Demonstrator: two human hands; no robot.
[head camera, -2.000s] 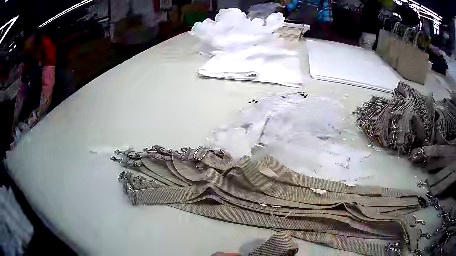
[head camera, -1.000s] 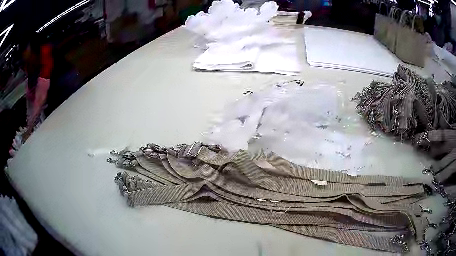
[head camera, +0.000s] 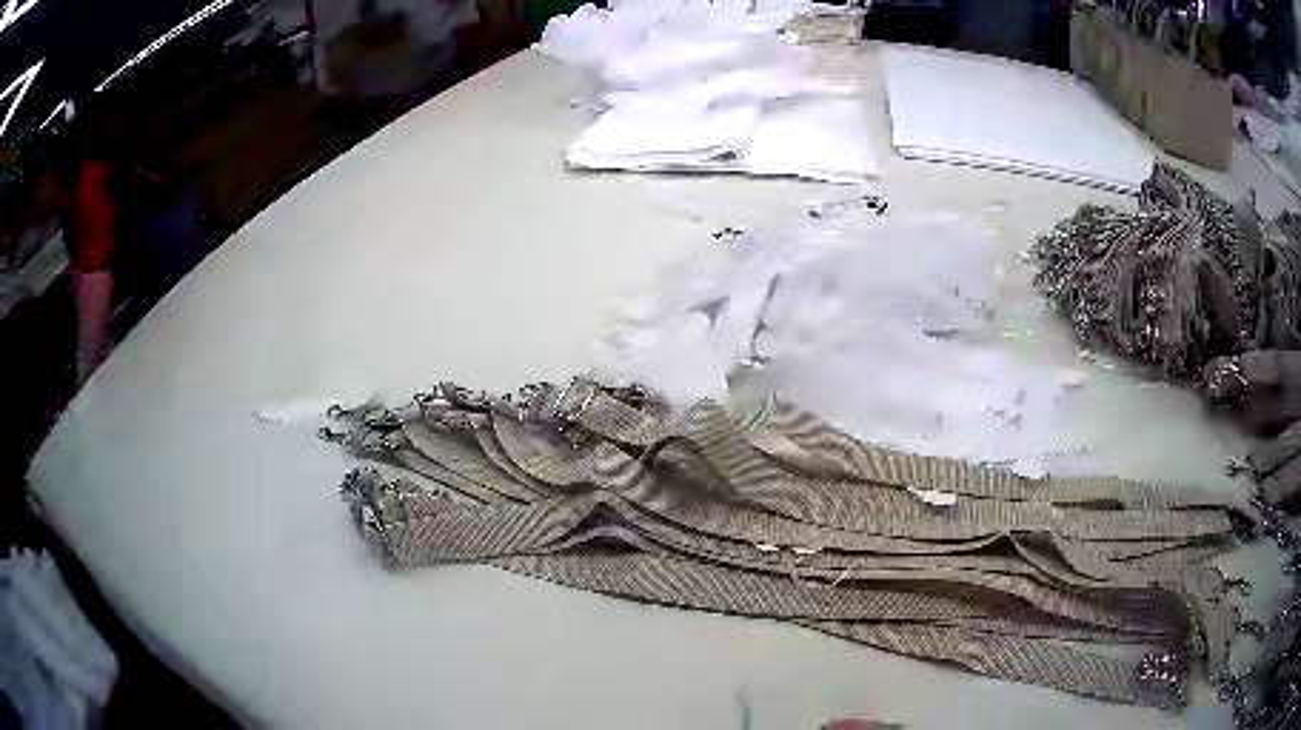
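Note:
A long pile of grey-beige ribbed webbing straps (head camera: 856, 556) lies flat across the front of the table. Silvery snap hooks (head camera: 371, 499) cluster at its left end, and more hooks (head camera: 1163, 677) show at its right end. A small reddish patch, perhaps a fingertip of my right hand (head camera: 863, 725), is cut off by the bottom edge; which hand it is and what it holds cannot be told. My left hand is not seen.
Crinkled clear plastic (head camera: 870, 321) lies behind the straps. Bunched straps (head camera: 1163, 278) are heaped at right. A white puffy bundle (head camera: 671, 72), flat white sheets (head camera: 1006, 114) and beige bags (head camera: 1156, 86) stand farther back. A person's red clothing (head camera: 92, 214) shows at far left.
The strap end and reddish patch at the bottom edge went out of view, and a reddish patch now shows farther right. The far items sit higher in the picture.

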